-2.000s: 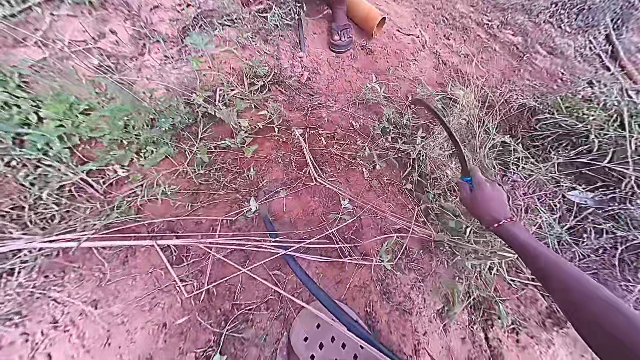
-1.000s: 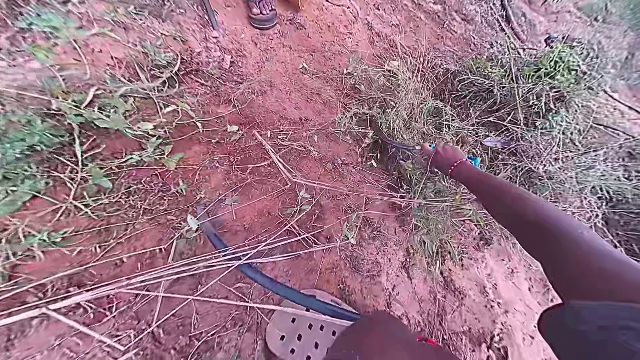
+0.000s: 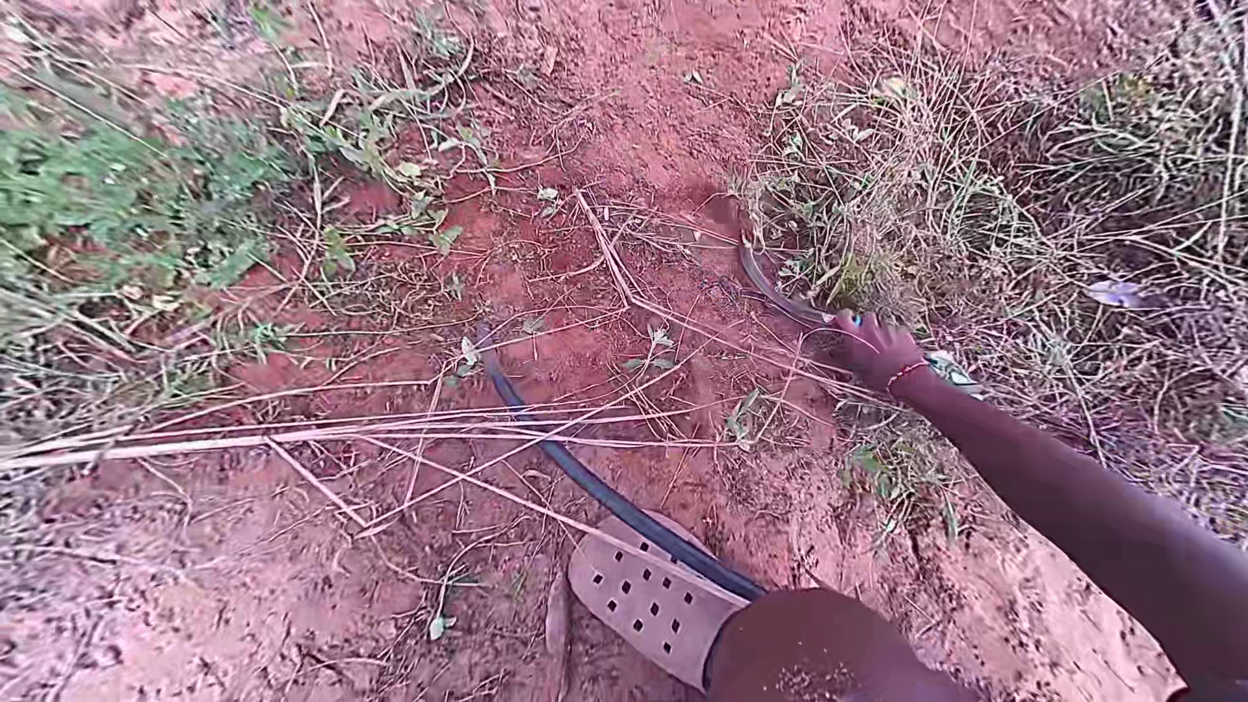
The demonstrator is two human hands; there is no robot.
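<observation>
My right hand (image 3: 876, 353), with a thin beaded band at the wrist, grips the handle of a sickle (image 3: 775, 292). The curved metal blade lies low over the red soil, its tip at the edge of a clump of dry grass (image 3: 877, 224). My left hand does not show. A dark flexible hose or strip (image 3: 595, 487) curves from the bare soil across a tan perforated clog (image 3: 643, 595) on my foot, below my bent knee (image 3: 829, 643).
Long dry stalks (image 3: 322, 432) cross the ground from the left, over the dark strip. Green weeds (image 3: 127, 185) grow at the upper left. Tangled grass (image 3: 1131, 175) covers the right side, with a pale scrap (image 3: 1121, 292) in it.
The sickle, held raised at first, has come down beside the grass clump with my right hand. The other person's foot, seen at the top earlier, is out of view.
</observation>
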